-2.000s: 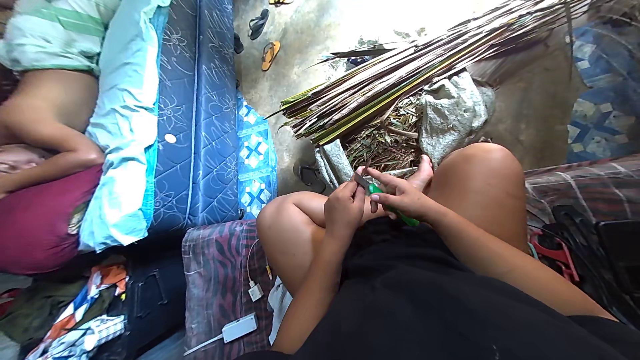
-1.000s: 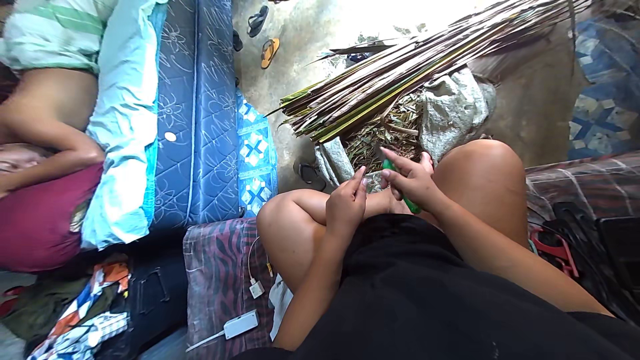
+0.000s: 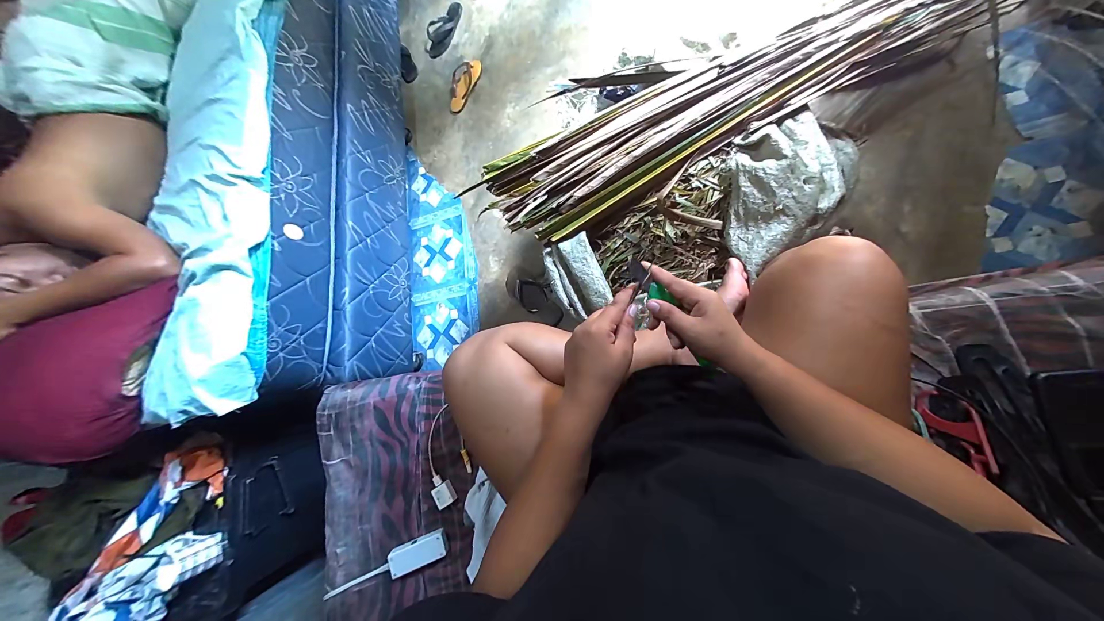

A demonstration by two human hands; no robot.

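Observation:
Above my lap, my left hand (image 3: 601, 347) pinches a small dark piece (image 3: 639, 274) between thumb and fingers; what it is cannot be told. Close beside it on the right, my right hand (image 3: 700, 317) is closed around a green handle (image 3: 660, 297), whose lower end shows below the palm. The tool's working end is hidden or too small to make out. Just beyond both hands lies a heap of leaf scraps (image 3: 668, 233) on a whitish woven sack (image 3: 780, 185). A bundle of long palm leaves (image 3: 655, 142) rests across the far side of the heap.
A person (image 3: 86, 190) lies at the left beside a blue mattress (image 3: 302, 328). Flip-flops (image 3: 464, 85) are on the concrete floor. A white adapter (image 3: 417, 554) and a cable lie on the patterned cloth (image 3: 371, 448) to my left. Red and black items (image 3: 966, 423) are at the right.
My hands were apart one second ago and have come close together again. The right hand still holds the green handle.

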